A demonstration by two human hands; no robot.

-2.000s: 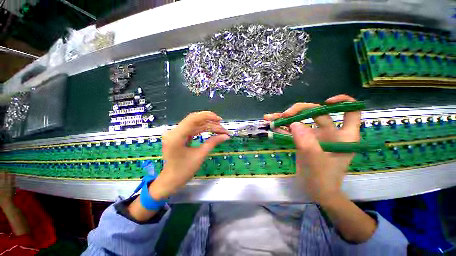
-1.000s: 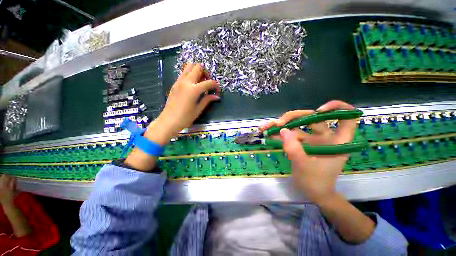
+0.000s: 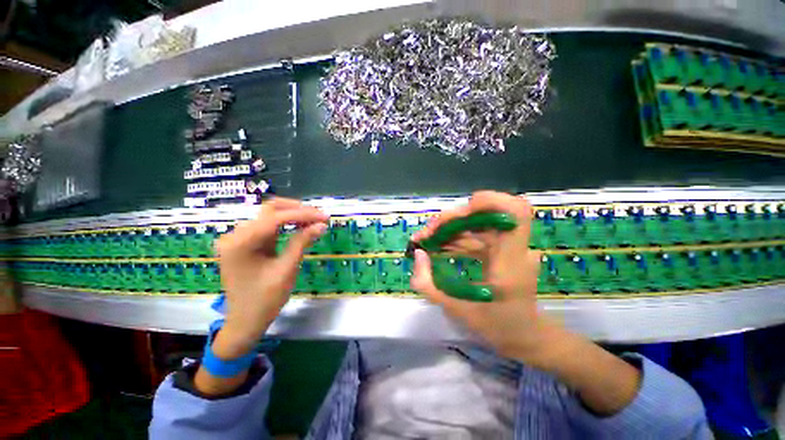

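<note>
My right hand (image 3: 499,275) holds the green-handled cutters (image 3: 465,290) over the boards. The handles are spread; the short dark jaws point left and are mostly hidden by the fingers. My left hand (image 3: 258,262), with a blue wrist strap (image 3: 225,361), is to the left of the cutters, thumb and index fingertips close together. Whether a tiny part is between them cannot be told. Green circuit board panels (image 3: 361,273) run in a long double row under both hands. A heap of silver components (image 3: 439,90) lies behind them.
Stacked green boards (image 3: 714,99) lie at the back right. White and dark blocks (image 3: 219,176) and a thin clear strip (image 3: 293,112) are left of the heap. A grey translucent bag or tray (image 3: 71,159) and a smaller silver heap (image 3: 21,163) are far left. A metal edge (image 3: 404,320) runs in front.
My left hand has come back from the silver heap to above the boards. My right hand has moved left and turned the cutters, so their jaws show less. The view has shifted slightly.
</note>
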